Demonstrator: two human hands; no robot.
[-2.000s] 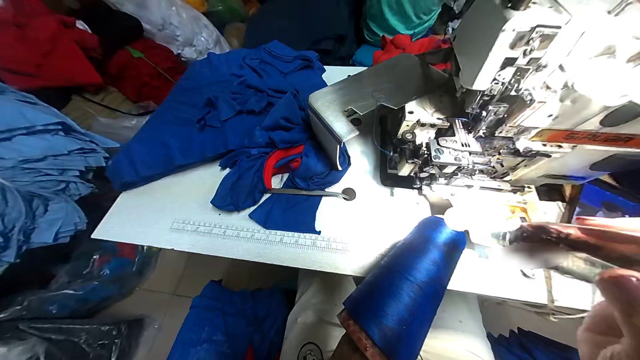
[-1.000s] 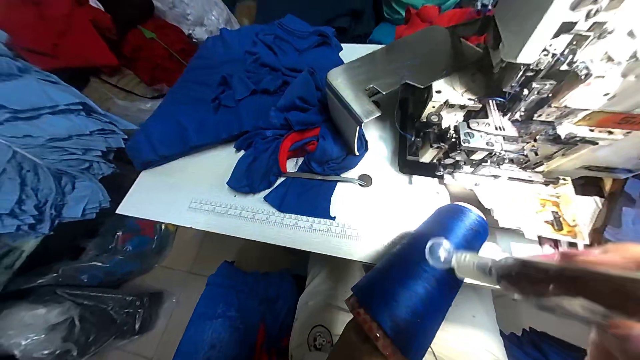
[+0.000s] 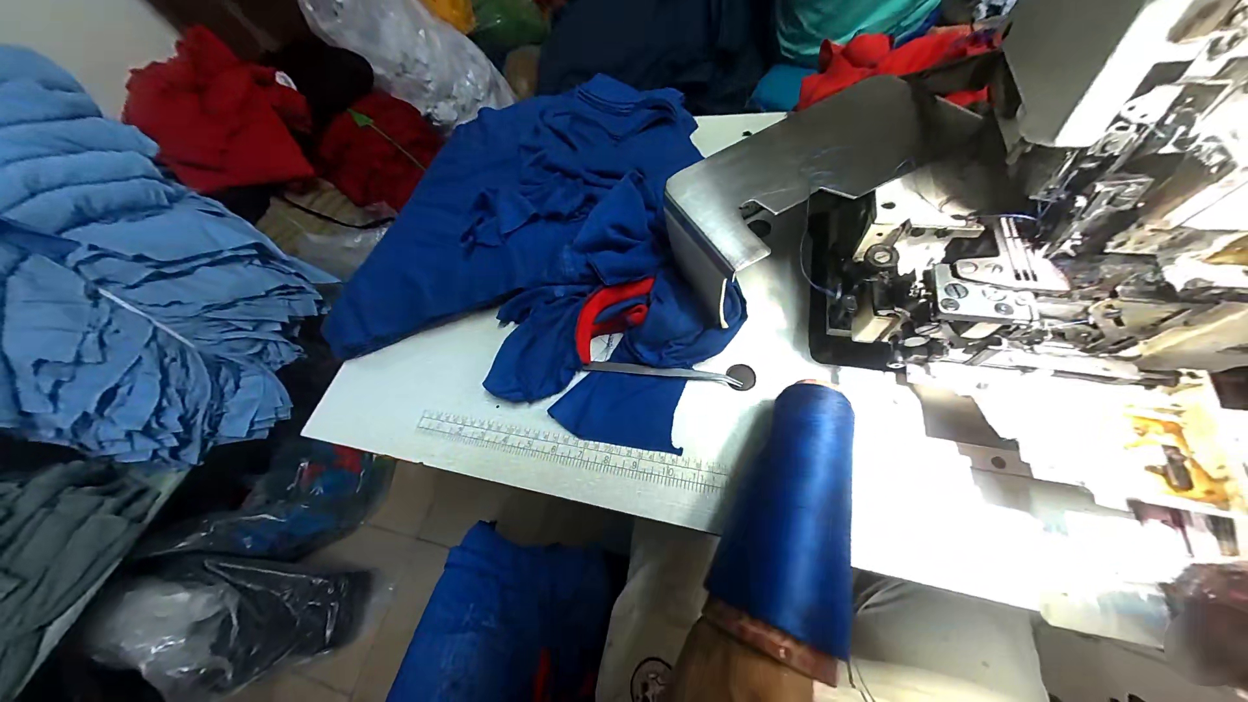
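My left hand is at the bottom, its fingers hidden inside the base of a cone of blue thread, which leans over the table edge. A blurred brownish shape at the lower right edge seems to be part of my right hand; its fingers and anything in it cannot be made out. Above the cone stands an industrial sewing machine, its metal mechanism exposed. Left of it lie metal tweezers, across blue fabric pieces with a red strip.
Blue garments cover the table's back left, behind a printed ruler scale. A bent metal guard juts from the machine. Stacked light blue fabric stands at left; red cloth and plastic bags lie behind. Blue cloth hangs below.
The blurred object that my right hand held over the cone one second ago is no longer there; that hand has moved away to the right. The cone now stands more upright in view.
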